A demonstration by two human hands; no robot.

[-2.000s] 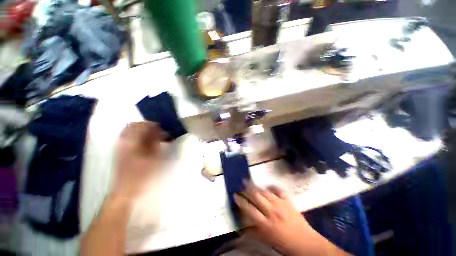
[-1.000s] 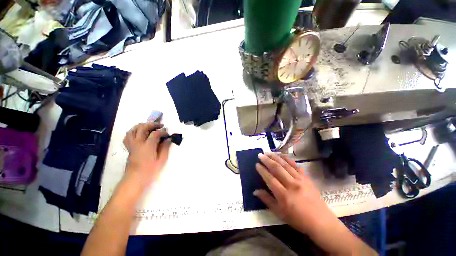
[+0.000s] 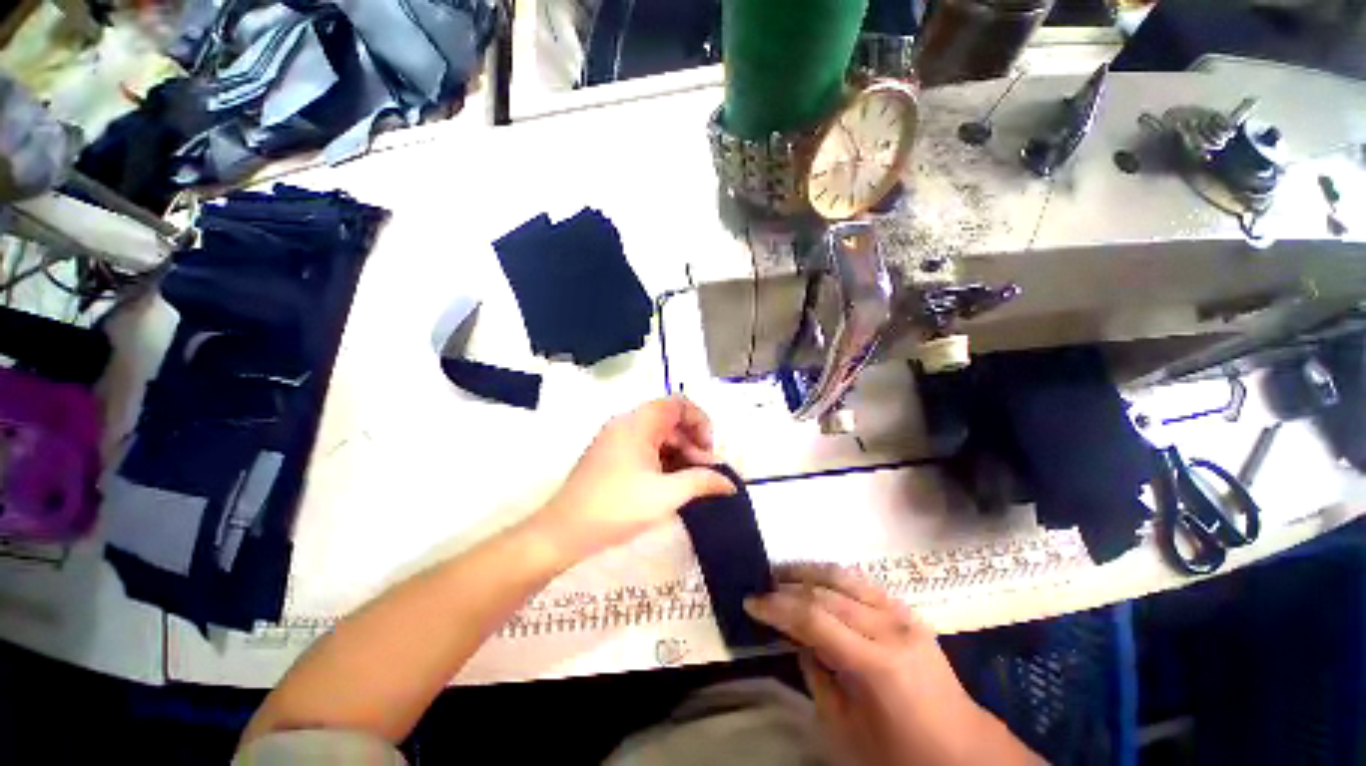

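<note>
A small dark navy panel (image 3: 730, 561) lies in front of the sewing machine's needle area, narrow as seen, perhaps folded. My left hand (image 3: 647, 464) pinches its upper end between thumb and fingers. My right hand (image 3: 854, 629) holds its lower end near the table's front edge. The glossy guard (image 3: 851, 322) stands above and behind the panel; the needle is not clearly visible. A narrow strip (image 3: 495, 382), navy with a grey-blue end, lies loose and curved to the left. A small stack of navy panels (image 3: 575, 287) lies behind the strip.
A long bundle of cut parts (image 3: 240, 404) lies at left, near a purple item (image 3: 48, 457). A dark heap (image 3: 1056, 449) and black-handled scissors (image 3: 1203, 509) lie right. The machine head (image 3: 1109, 210) carries a wristwatch (image 3: 861, 150) and green cylinder (image 3: 790, 60). A blue crate (image 3: 1049, 681) sits below.
My left hand has let go of the strip and moved right to the panel's upper end. My right hand and the panel have moved a little toward the front edge, and the panel looks narrower.
</note>
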